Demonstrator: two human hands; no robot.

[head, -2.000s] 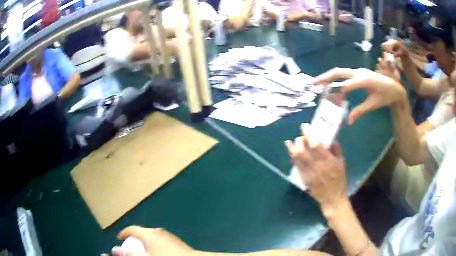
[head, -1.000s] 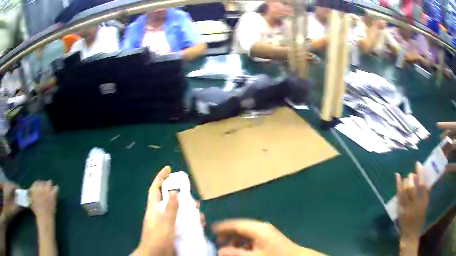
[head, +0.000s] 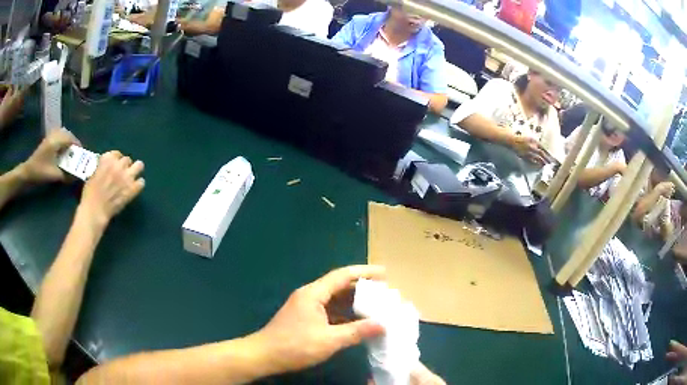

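Observation:
My left hand point(head: 312, 323) reaches in from the lower left and grips a white, crumpled-looking wrapped object point(head: 388, 327) between thumb and fingers, above the green table. No screen shows on it; its surface is overexposed. My right hand point(head: 427, 375) shows only as a small part at the bottom edge, by the object's lower end; its grip is hidden. A slim white carton point(head: 218, 207) with small green print lies on the table, left of and beyond my left hand.
A tan cardboard sheet point(head: 459, 278) lies right of the object. Black boxes point(head: 301, 98) and a blue basket point(head: 134, 75) stand behind. A neighbour's hands hold a small carton point(head: 78, 162) at left. Thin tan scraps lie mid-table. White printed sheets point(head: 614, 301) and wooden posts are at right.
The view has swung left, so the carton and cardboard appear further right. The held device's dark screen no longer shows. My right hand, earlier open beside it, is now mostly below the frame.

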